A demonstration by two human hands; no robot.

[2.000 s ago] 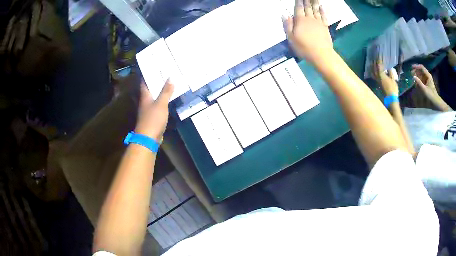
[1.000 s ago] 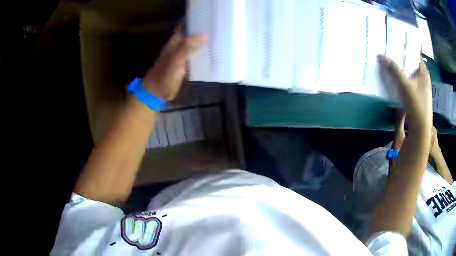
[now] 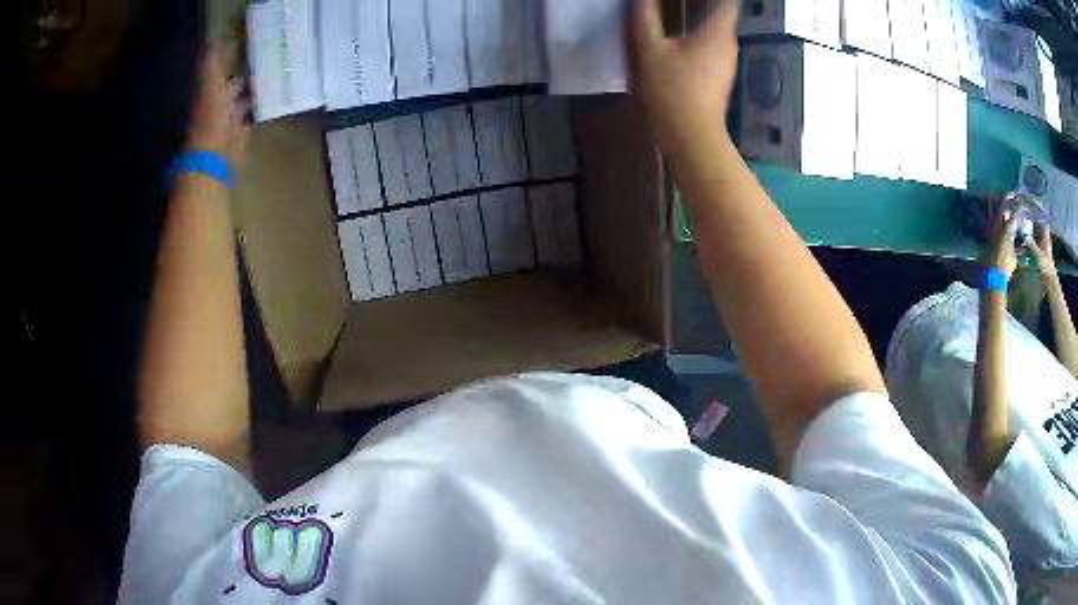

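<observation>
My left hand (image 3: 221, 104) and my right hand (image 3: 686, 62) press on the two ends of a row of several white unit boxes (image 3: 432, 47) side by side, cut off by the top edge. The row is held over an open brown shipping carton (image 3: 473, 337). Inside the carton, two rows of white unit boxes (image 3: 455, 195) stand side by side with a dark gap between the rows. Bare cardboard shows on the near side. The held row hides the carton's far part.
On the right is a green workbench (image 3: 828, 213) with more white unit boxes (image 3: 893, 118) in rows. Another person (image 3: 987, 355) with a blue wristband works at its right end. A small pinkish slip (image 3: 709, 421) lies below the bench. The left side is dark.
The row of unit boxes has moved from the bench to the left, over the carton, between both hands. The view has turned, so the carton's inside and more bench boxes now show.
</observation>
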